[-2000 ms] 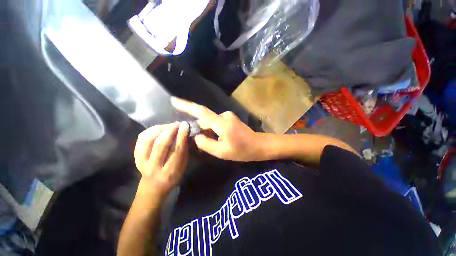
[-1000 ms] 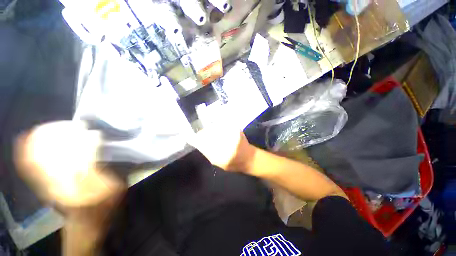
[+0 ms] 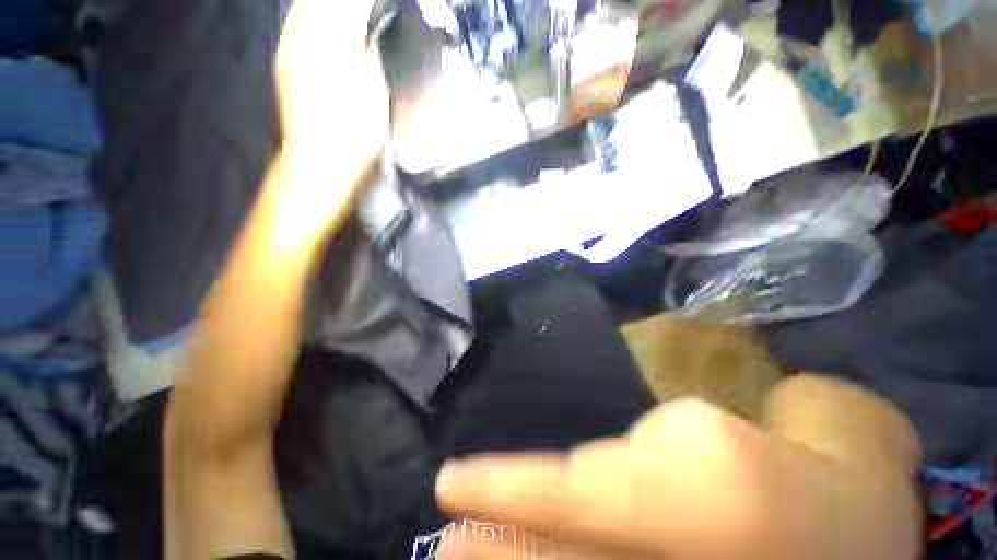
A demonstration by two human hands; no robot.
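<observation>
A dark grey cloth panel (image 3: 377,312) hangs in folds over the table edge beside my left forearm, silvery where the light hits. My left hand (image 3: 333,82) is at the top, overexposed and partly cut off, close to the sewing machine (image 3: 487,33); its fingertips and any grip on cloth are not clear. My right hand (image 3: 700,481) is low at the right, large and blurred, away from the panel. Its fingers point left and are apart, with nothing visible in them.
White sheets (image 3: 656,153) with a dark strip lie beside the machine. Teal-handled snips (image 3: 822,90) lie farther right. A clear plastic bag (image 3: 782,273) hangs at the table edge above tan cardboard (image 3: 700,356). Dark cloth (image 3: 918,301) is at right; blue garments (image 3: 44,219) at left.
My left hand has moved from the lower left up beside the machine. My right hand has come off the table edge, down and right towards my body. The view has shifted.
</observation>
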